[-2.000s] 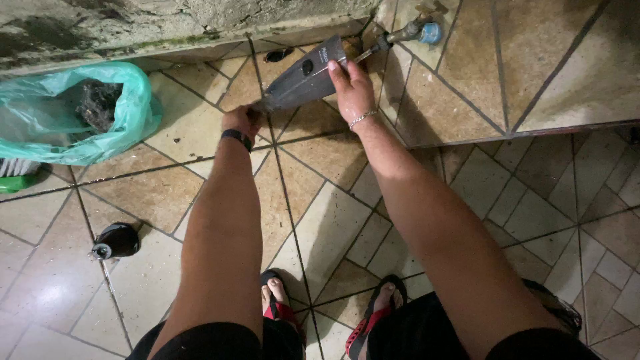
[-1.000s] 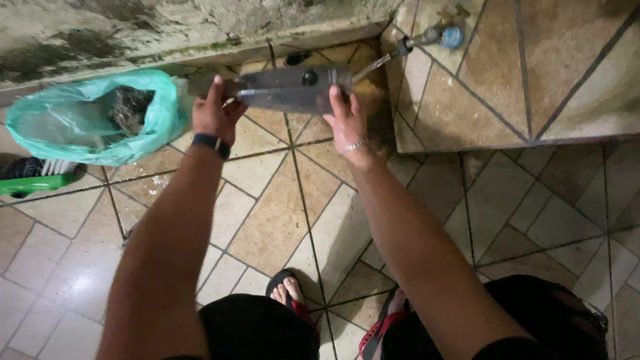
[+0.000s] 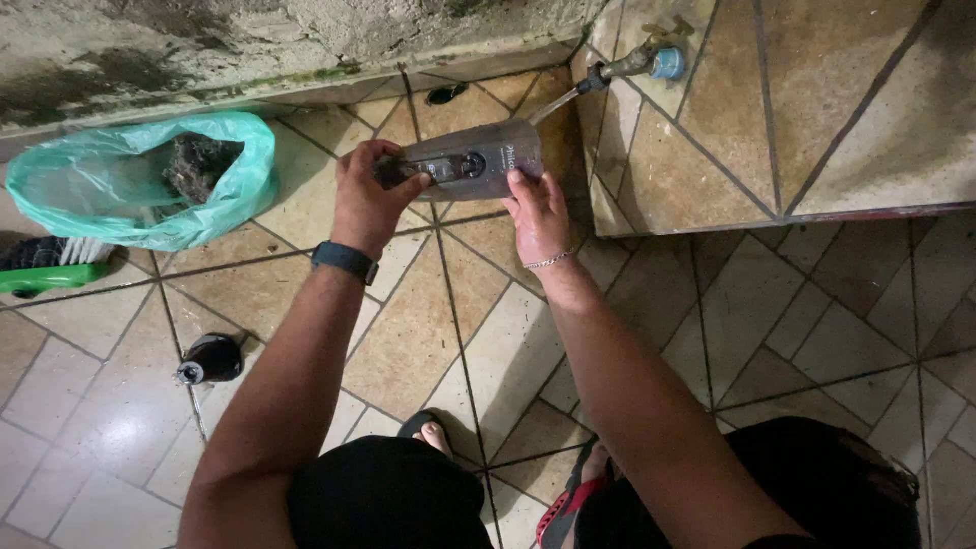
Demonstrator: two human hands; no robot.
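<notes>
Both hands hold a translucent grey plastic vacuum cleaner dust container (image 3: pixel 496 156), marked Philco, lying nearly level between them. My left hand (image 3: pixel 374 187) grips its narrower, darker end, the thumb on top. At the wide open end, my right hand (image 3: pixel 537 210) has its thumb on the near side; the fingers beneath are partly hidden. A stream of water runs from the black nozzle of a brass tap (image 3: pixel 633 62) with a blue fitting (image 3: pixel 667 63) down to the container's open end. Whether water stands inside cannot be told.
A green plastic bag (image 3: pixel 259 164) holding a clump of grey lint (image 3: pixel 200 164) lies at left beside a green-backed brush (image 3: pixel 57 274). A black plastic part (image 3: pixel 213 358) rests on the tiled floor. A drain hole (image 3: pixel 446 94) is near the wall; a tiled ledge (image 3: pixel 701 168) rises at right.
The container, tilted two seconds ago with its narrow end toward me, is now nearer level. My left hand has shifted its grip, its thumb now on the container's top.
</notes>
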